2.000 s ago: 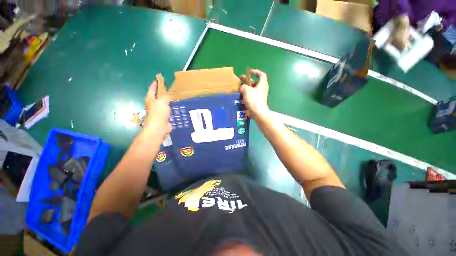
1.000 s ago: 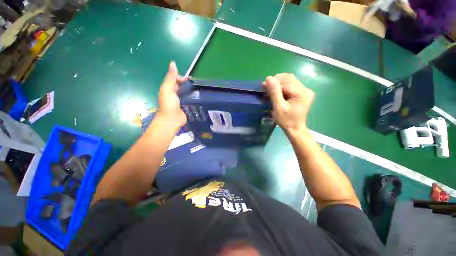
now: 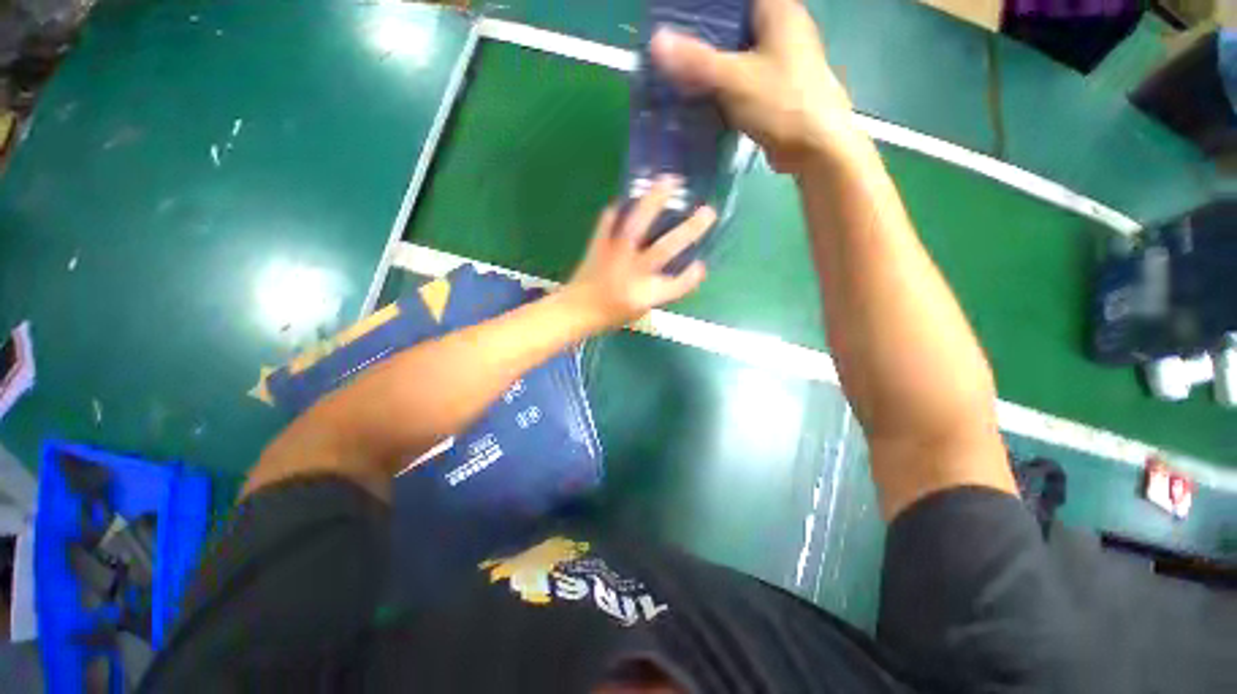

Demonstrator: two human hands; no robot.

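A navy carton [image 3: 678, 129] with a narrow side facing up is over the green belt at the top centre, slightly blurred and cut off by the top edge. My right hand [image 3: 767, 82] is shut on its far part, thumb across the top. My left hand [image 3: 642, 260] is at its near end with fingers spread; the fingertips overlap the carton. Flat navy carton blanks [image 3: 522, 434] with tan flap edges lie in front of my body, partly under my left forearm.
The green belt [image 3: 909, 258] has white edge lines. Another navy carton [image 3: 1167, 285] and a white product [image 3: 1180, 376] are on it at the right. A blue bin [image 3: 183, 542] with dark grey pieces is lower left. A black object [image 3: 1042, 488] and small red item [image 3: 1167, 488] are lower right.
The carton has moved from in front of my body away over the belt and turned. My left hand has gone from gripping its side to spread fingers at its near end. The blanks are more exposed.
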